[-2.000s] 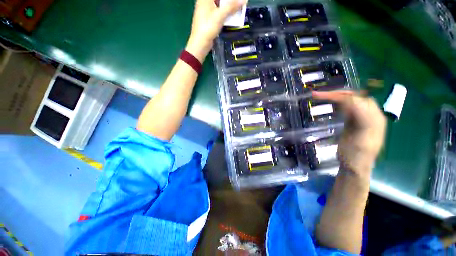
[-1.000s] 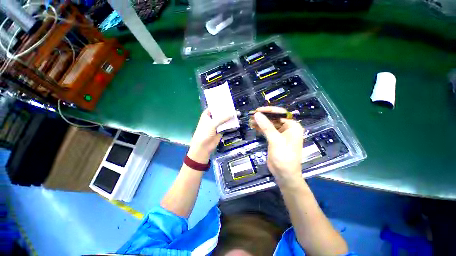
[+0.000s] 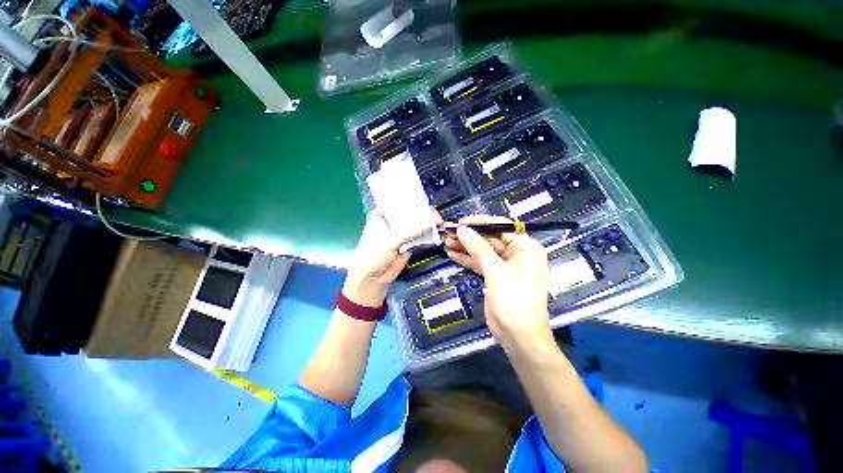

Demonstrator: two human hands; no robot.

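Observation:
My left hand [image 3: 377, 251] holds a white adhesive sheet [image 3: 399, 192] by its lower end, over the left column of the tray. My right hand [image 3: 507, 277] holds dark tweezers [image 3: 531, 226] with a yellow section, the tips touching or close to the sheet's lower right edge. Any small piece at the tips is too small to tell. Below both hands lies a clear blister tray [image 3: 661, 275] with black housings in two columns. One housing [image 3: 518, 159] shows a pale rectangle with a yellow outline. My hands and the sheet hide parts of several housings.
A curled white sheet [image 3: 714, 141] lies on the green bench at right. A clear empty tray [image 3: 337, 63] with another curled sheet [image 3: 387, 26] is at the back. A metal post [image 3: 233, 55] and an orange-brown fixture [image 3: 148, 129] stand at left. A cardboard box [image 3: 139, 300] is below the bench.
Two seconds ago my hands were apart; by one second ago they had come together at the sheet. Since then the view has shifted slightly and the tweezers show more clearly at the sheet's edge.

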